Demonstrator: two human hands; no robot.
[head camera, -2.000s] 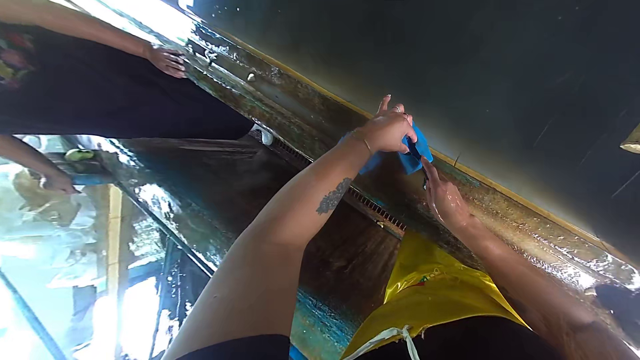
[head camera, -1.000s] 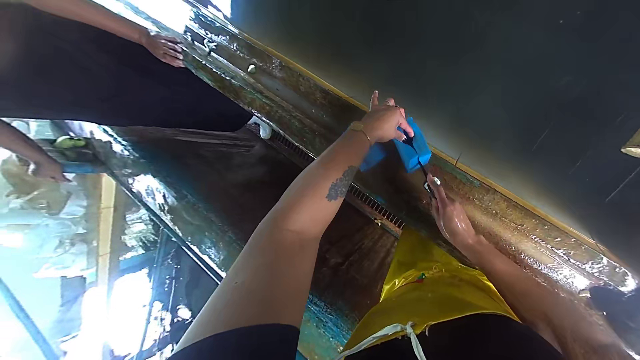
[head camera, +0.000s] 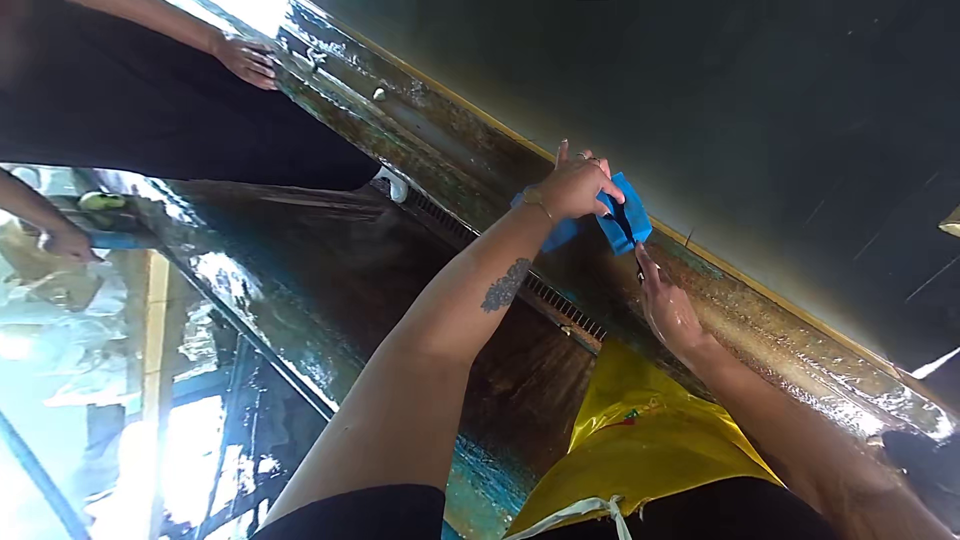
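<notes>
My left hand (head camera: 579, 187) grips the upper left edge of a blue piece of sheet material (head camera: 636, 214), thumb and fingers pinching it. A dark slit or dark thin tool crosses the blue piece. My right hand (head camera: 671, 307) is just below it, fingers around a dark handle that reaches up to the blue piece; the tool's kind is unclear. More blue material (head camera: 559, 234) lies beneath my left wrist, on the wet worn ledge (head camera: 465, 154). A shiny yellow plastic apron (head camera: 637, 435) covers my front.
A long dark panel with a yellowish edge (head camera: 795, 307) runs beyond the ledge. A slotted strip (head camera: 562, 304) lies along the trough. At the left, a person's hand (head camera: 247, 64) rests on the ledge, and another hand (head camera: 69, 244) is near a blue bar. A small whitish object (head camera: 379, 94) sits on the ledge.
The blue piece is spread wider between my hands than in the earliest frame. The other person's lower hand at the left has shifted a little.
</notes>
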